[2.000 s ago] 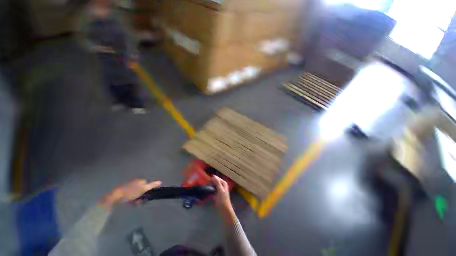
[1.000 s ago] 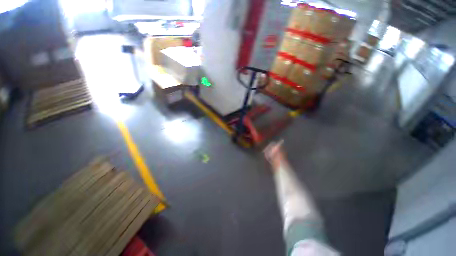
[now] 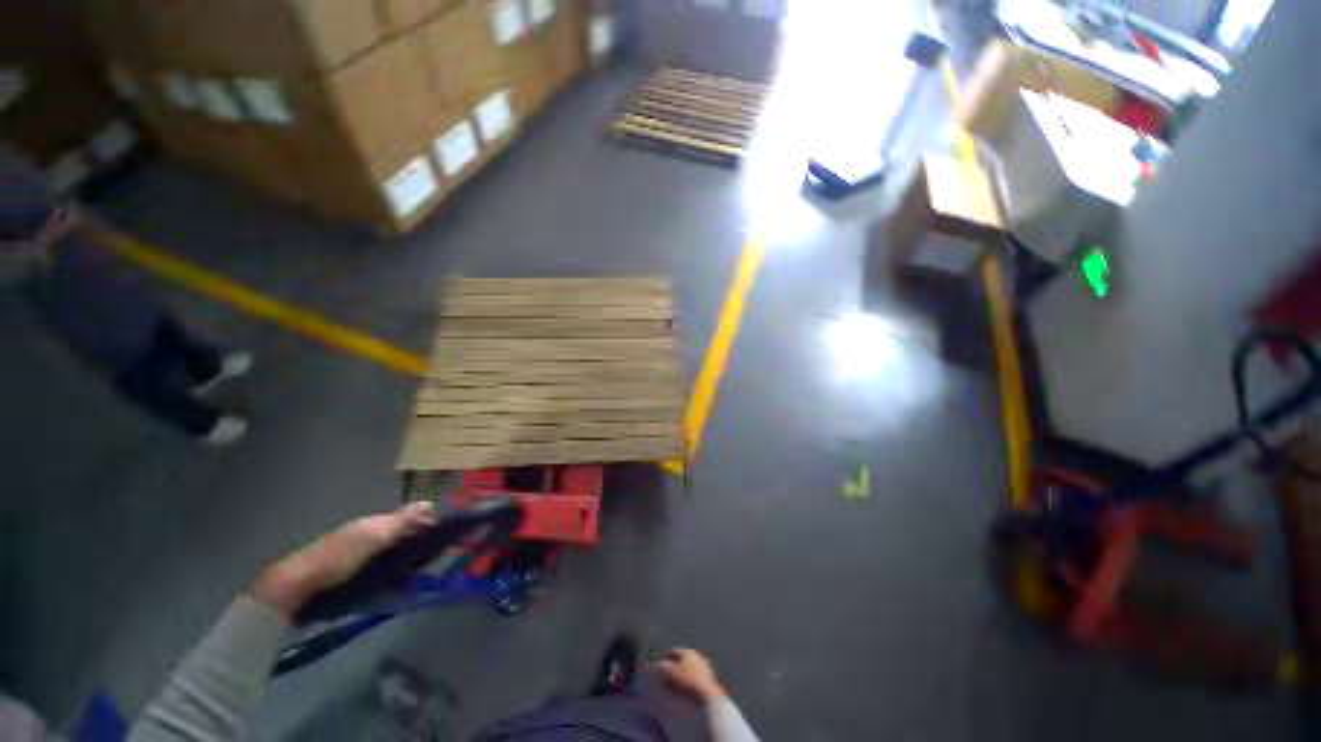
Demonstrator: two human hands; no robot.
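A slatted wooden pallet (image 3: pixel 548 370) lies low on a red hand pallet truck (image 3: pixel 558 516) in front of me. The truck's tow handle (image 3: pixel 413 558), with a black loop grip and blue parts, leans toward me at the lower left. My left hand (image 3: pixel 355 554) is closed on the black grip, partly blurred. My right hand (image 3: pixel 684 673) is low at the bottom centre, off the handle, near my body. It is small and blurred, and its fingers are hard to make out.
Stacked cartons (image 3: pixel 413 109) with white labels stand at the upper left. A person (image 3: pixel 131 312) is at the left. Another pallet (image 3: pixel 695 112) lies behind. A carton (image 3: pixel 956 196) is near the pillar. A second red pallet truck (image 3: pixel 1145 565) stands at the right. Yellow lines (image 3: pixel 727 326) mark the floor.
The view has swung back left, bringing the pallet to the centre. My left hand is now in view on the grip. My right arm, outstretched before, is now low by my body.
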